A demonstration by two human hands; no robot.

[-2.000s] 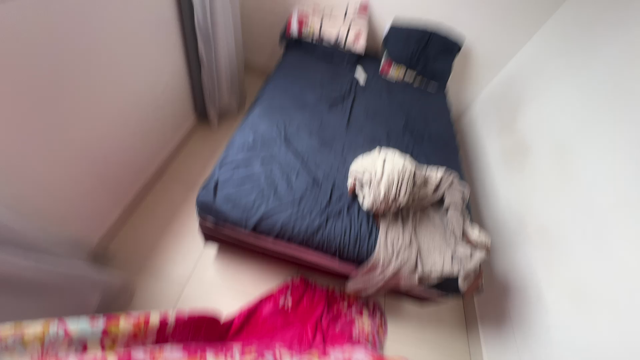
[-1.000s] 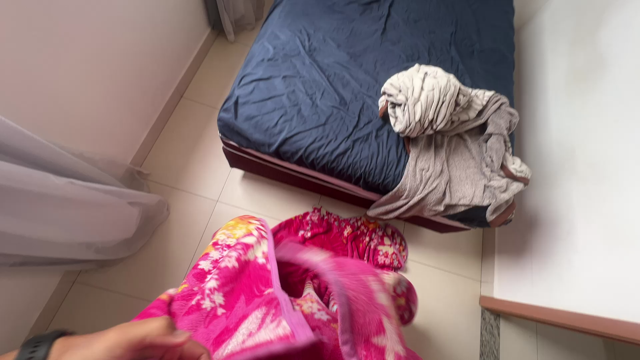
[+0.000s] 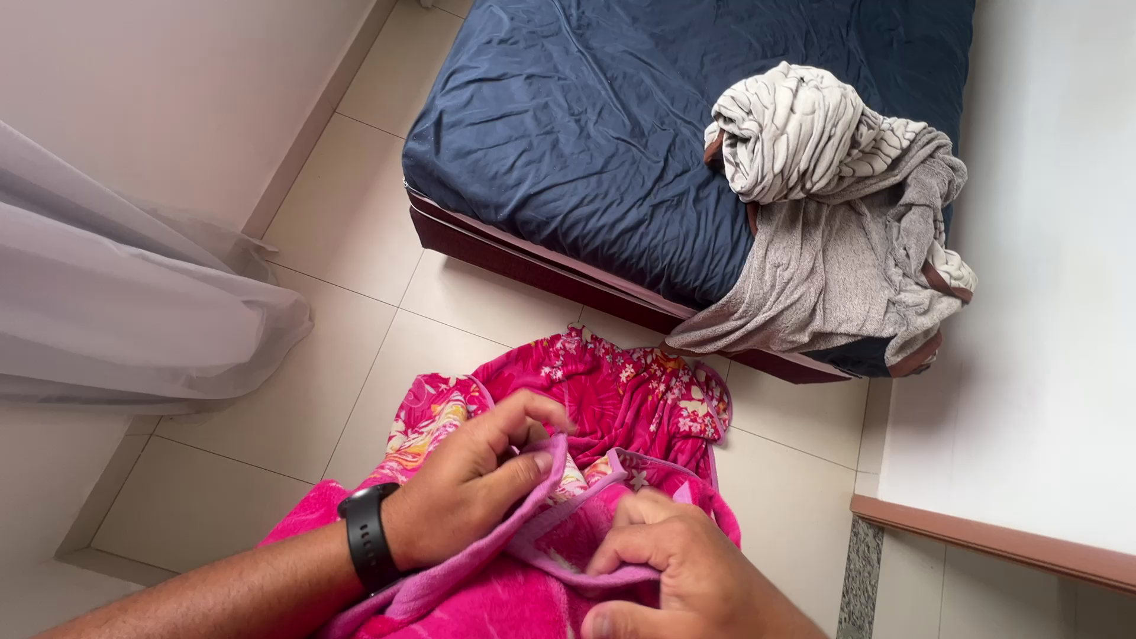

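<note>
A bright pink floral blanket with lilac edging hangs from both hands, its far part spread low over the floor tiles near the bed. My left hand, with a black watch at the wrist, pinches the lilac edge between thumb and fingers. To its right, my right hand has its curled fingers on another stretch of the edging, the thumb a little apart below. Folds of the blanket lie between and under the two hands.
Beyond the blanket stands a bed with a dark blue sheet. A grey and white blanket is bunched on its right corner and drapes over the side. A sheer curtain hangs at left, a white wall at right.
My right hand has come into view on the blanket's edging. The left hand has moved right and up along with the edge. The view has tilted down from the pillows.
</note>
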